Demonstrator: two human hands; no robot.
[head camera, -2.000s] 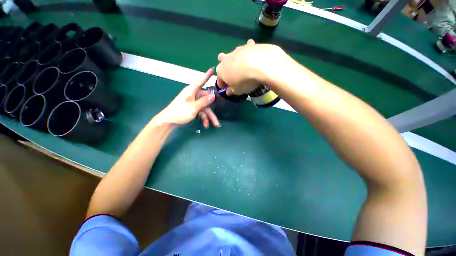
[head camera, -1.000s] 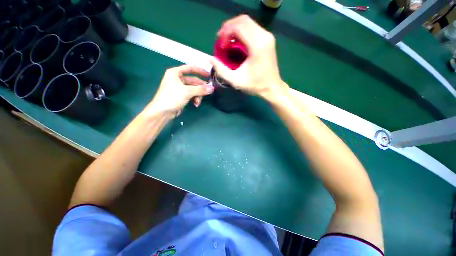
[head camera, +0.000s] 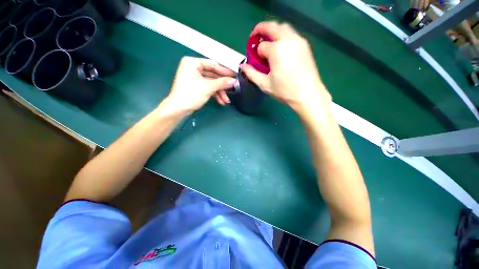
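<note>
A black housing (head camera: 249, 99) stands on the green worktop in front of me. My right hand (head camera: 286, 63) grips a motor unit by its magenta end (head camera: 257, 54) at the housing's top opening. The unit's lower part is hidden by the hand and housing. My left hand (head camera: 204, 84) is at the housing's left side, thumb and fingers pinched together at the side neck. A thin dark wire with a tiny pale end (head camera: 194, 123) hangs below the left hand.
Several empty black housings (head camera: 54, 70) stand in rows at the left. A white rail (head camera: 184, 35) runs between the worktop and green belt. A grey metal post (head camera: 436, 142) is at the right. A dark object (head camera: 466, 236) lies at the lower right edge. Small pale specks lie on the worktop.
The magenta-ended unit has come from lying sideways beside the housing to its top opening. The left hand's fingers have closed in at the side neck. The camera view has shifted.
</note>
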